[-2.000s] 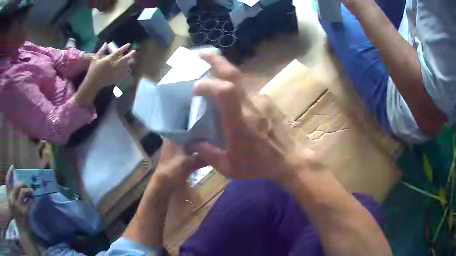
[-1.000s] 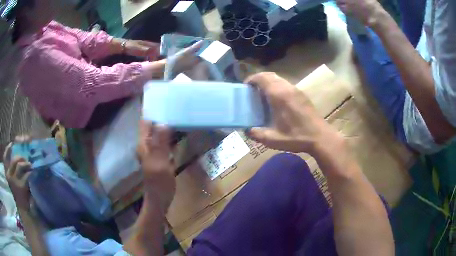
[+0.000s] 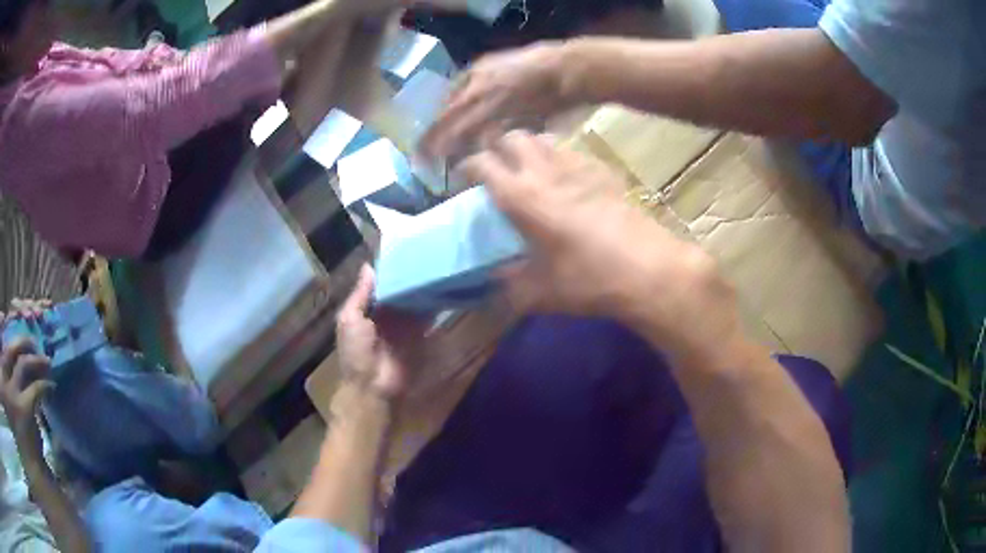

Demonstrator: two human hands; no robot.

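A pale blue retail carton (image 3: 449,251) is held between my two hands above my purple-clad lap. A white flap stands up at its left end. My left hand (image 3: 368,344) supports the carton's left end from below. My right hand (image 3: 573,221) grips its right end, with the fingers over the top; it is blurred. The carton's inside cannot be seen. Several other cartons stand just beyond, with a white-topped carton (image 3: 370,171) nearest.
Creased brown cardboard (image 3: 784,243) lies at right. A white sheet (image 3: 243,286) on brown cardboard is at left. Another person's arm (image 3: 692,89) reaches in from the right, its hand close to mine. A person in pink (image 3: 130,135) reaches across at upper left. Another person holds a carton (image 3: 67,329) at far left.
The carton in my hands has tilted and now shows a raised flap at its left end. The neighbour's arm at right has reached in over the cartons. The person in pink has raised an arm.
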